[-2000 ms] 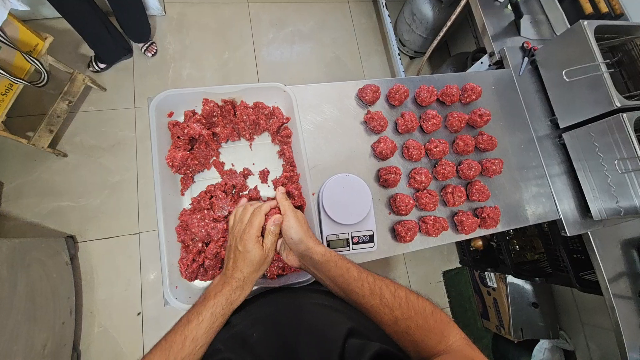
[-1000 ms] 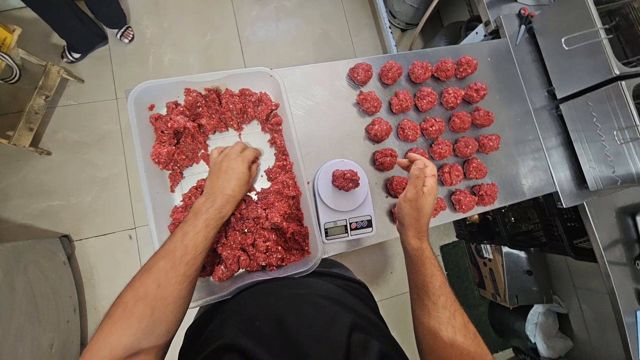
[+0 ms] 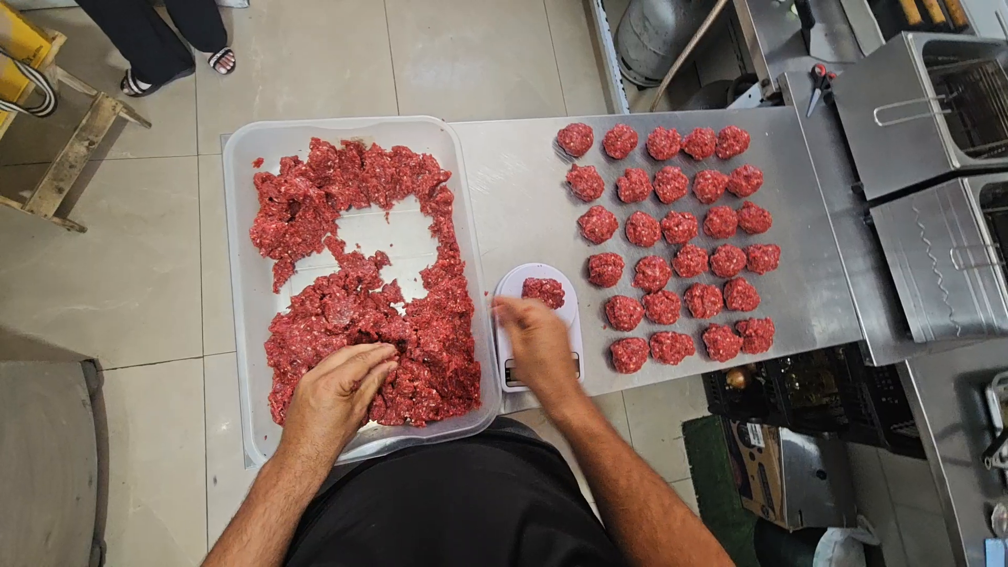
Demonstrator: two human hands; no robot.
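A white plastic tub (image 3: 240, 315) holds loose ground meat (image 3: 441, 354), with the tub's bottom bare in the middle. My left hand (image 3: 339, 394) rests at the near part of this meat, fingertips drawn together; whether a bit of meat is between them is hidden. A ball of ground meat (image 3: 543, 292) lies on the round plate of a white digital kitchen scale (image 3: 565, 311). Just beside that ball, over the near left of the scale, is my right hand (image 3: 537, 342), blurred, its fingers partly bent. Rows of meat balls (image 3: 679, 227) cover the right part of the steel table (image 3: 504, 173).
Steel fryers (image 3: 890, 118) and red-handled scissors (image 3: 820, 83) are at the right. A gas cylinder (image 3: 647, 39) stands beyond the table. At the upper left are a person's legs (image 3: 150, 39) and a wooden stool (image 3: 67, 157). Black crates (image 3: 819, 394) sit below, at the right.
A second ago my left hand was deeper in the tub, over its bare middle; it is now nearer me. My right hand has moved left from the meat balls to the scale.
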